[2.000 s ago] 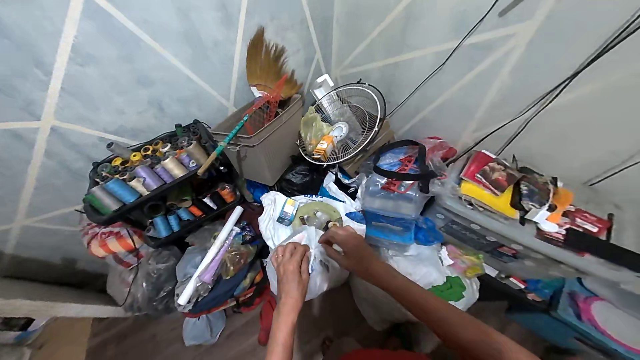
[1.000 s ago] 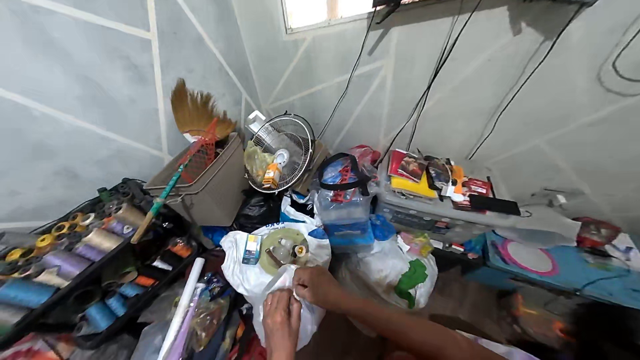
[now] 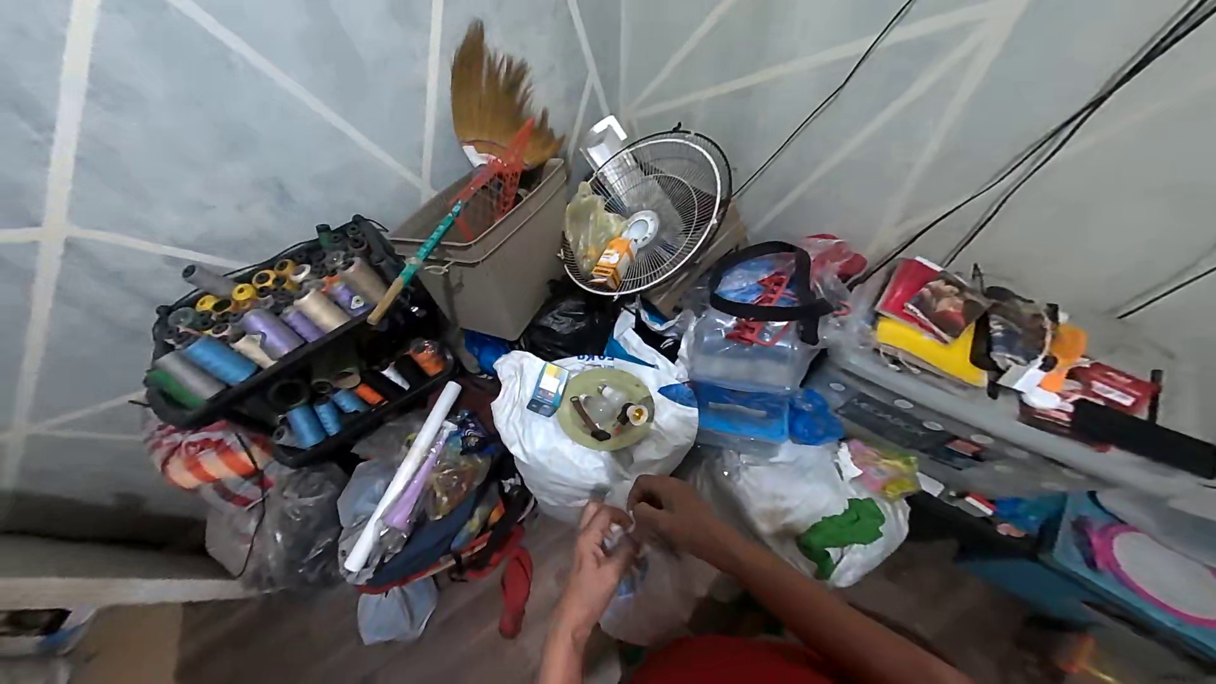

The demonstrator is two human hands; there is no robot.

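Note:
My left hand and my right hand meet at the top of a clear plastic bag, just below a full white plastic sack. The fingers of both hands are closed on the bag's thin edge. On the sack lies a round yellowish dish with a clear bulb, a dark curved piece and a small round fitting in it. A small blue and white box sits at the dish's left. What is inside the clear bag cannot be told.
Black trays of thread spools stand left, beside a grey bin holding a soft broom. A fan guard holds a small orange box. Clear containers and a plastic drawer unit stand right.
Both hands have moved from the white sack's near edge down toward me, and a clear bag now shows beneath them. The view has swung left since one second ago.

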